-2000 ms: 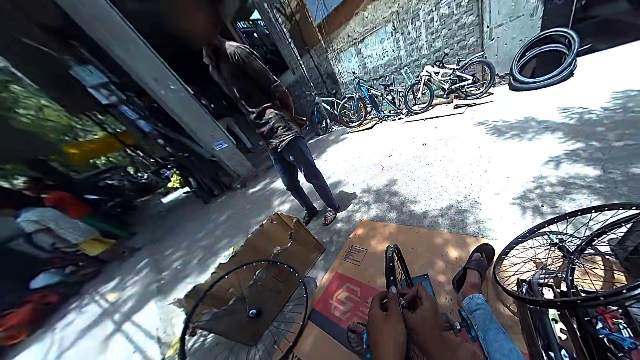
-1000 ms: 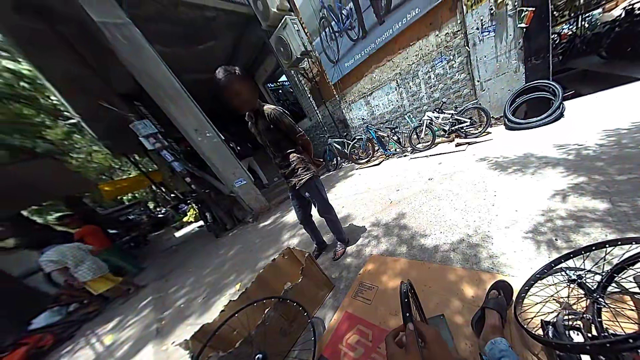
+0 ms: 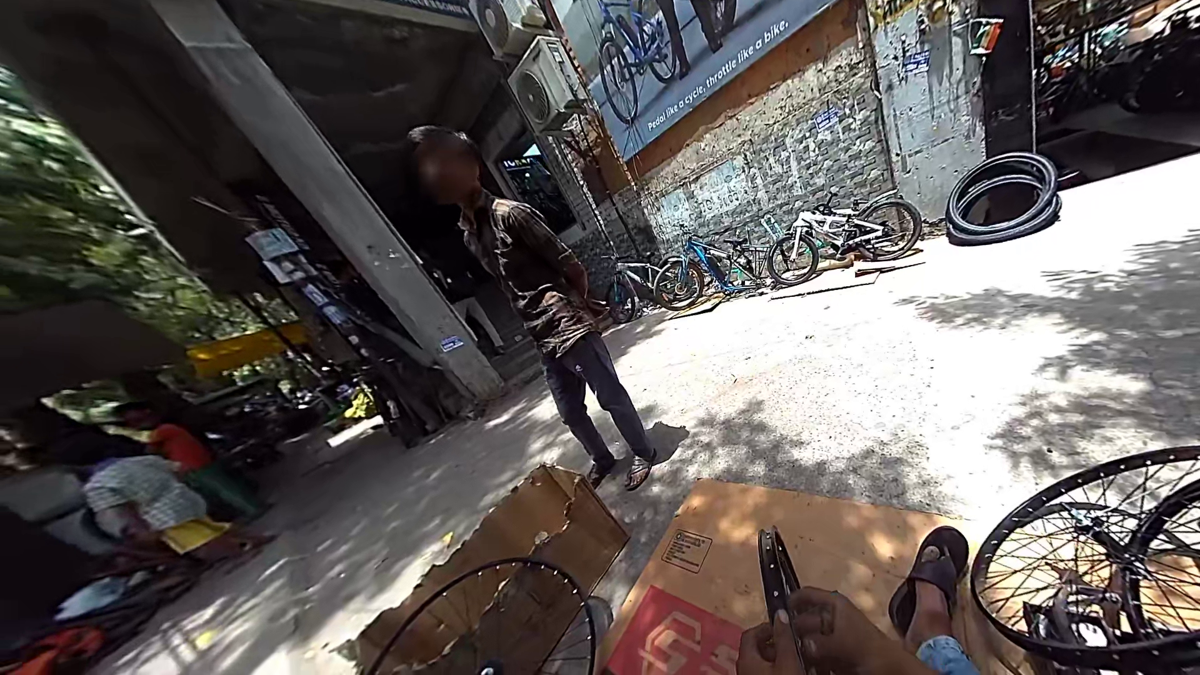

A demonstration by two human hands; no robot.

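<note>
A black bicycle wheel rim (image 3: 772, 567), seen nearly edge-on, stands upright above a flat cardboard sheet (image 3: 731, 525) at the bottom centre. Low on the rim, my left hand (image 3: 771, 649) grips its near part. My right hand (image 3: 839, 630) is against the rim's right side with bent fingers; whether it grips the rim or a small part is hidden. A spoked wheel (image 3: 483, 569) lies at the lower left, partly over torn cardboard (image 3: 562, 544). More spoked wheels (image 3: 1078, 497) lie at the lower right, with metal parts among them.
A person (image 3: 553, 281) stands just beyond the cardboard. My sandalled foot (image 3: 930, 581) rests on its right side. Bicycles (image 3: 834, 234) and stacked tyres (image 3: 1003, 199) are by the far wall. Other people (image 3: 155, 497) crouch or bend at the left, near a concrete pillar (image 3: 319, 187).
The view has tilted upward, so my hands and the rim sit lower in it. The standing person remains in about the same place.
</note>
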